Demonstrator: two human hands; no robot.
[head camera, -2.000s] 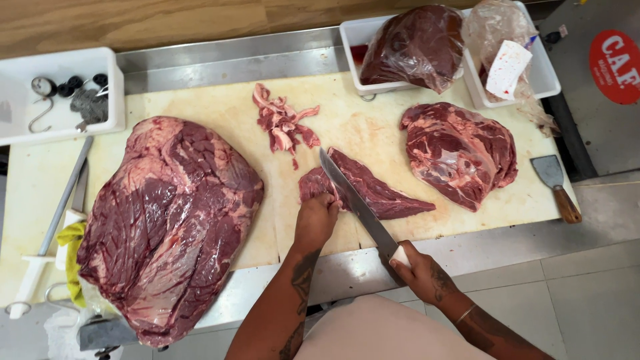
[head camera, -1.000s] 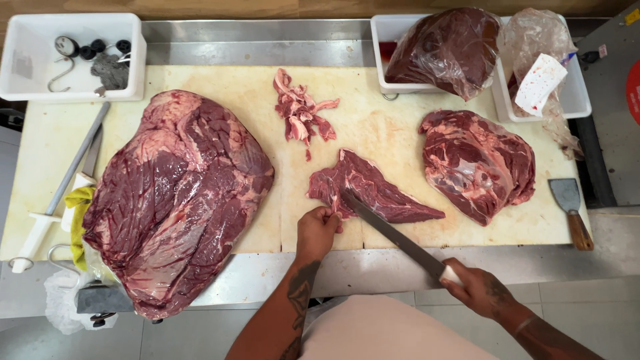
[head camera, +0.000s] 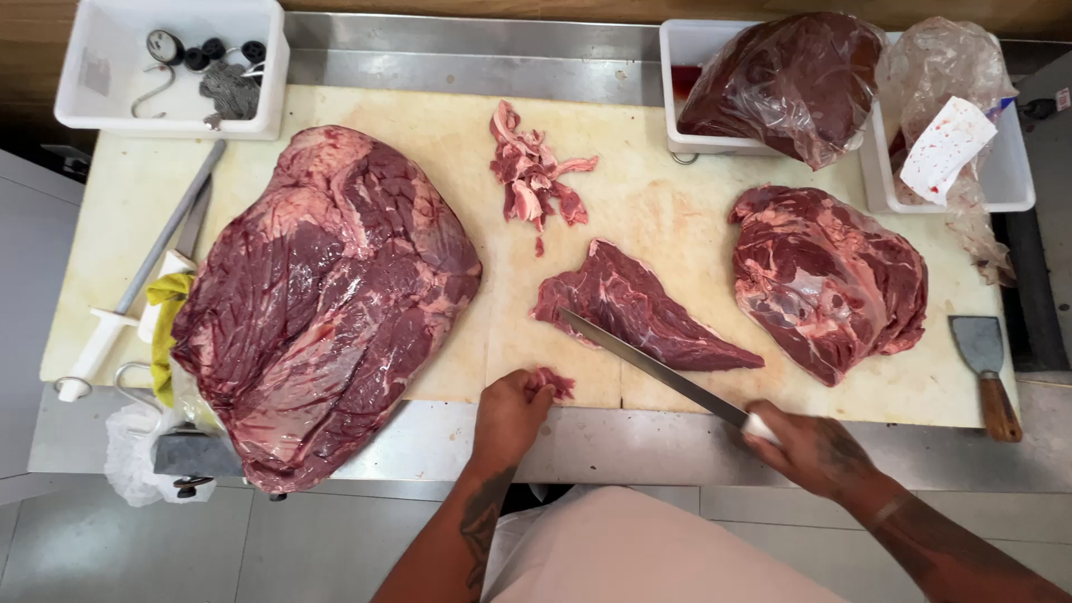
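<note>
My left hand (head camera: 512, 414) pinches a small scrap of meat (head camera: 554, 383) at the front edge of the pale cutting board (head camera: 670, 209). In my right hand (head camera: 808, 444) is the white handle of a long butcher's knife (head camera: 657, 368). The blade points up and left, its tip over the left part of a trimmed piece of raw meat (head camera: 645, 314). Behind that piece lies a small heap of trimmings (head camera: 536, 172). A large slab of raw beef (head camera: 335, 293) rests to the left, and another raw cut (head camera: 829, 276) to the right.
At left lie a sharpening steel (head camera: 167, 234), a second knife (head camera: 194, 222) and a yellow cloth (head camera: 167, 335). A white bin (head camera: 176, 121) holds a hook and chain mesh. Bagged meat (head camera: 779, 84) sits over a bin at back right, beside another bin (head camera: 1013, 180). A wooden-handled scraper (head camera: 980, 352) lies at right.
My left hand has come away from the trimmed piece toward the board's front edge, with a scrap now visible in its fingers. The heap of trimmings stays behind the piece.
</note>
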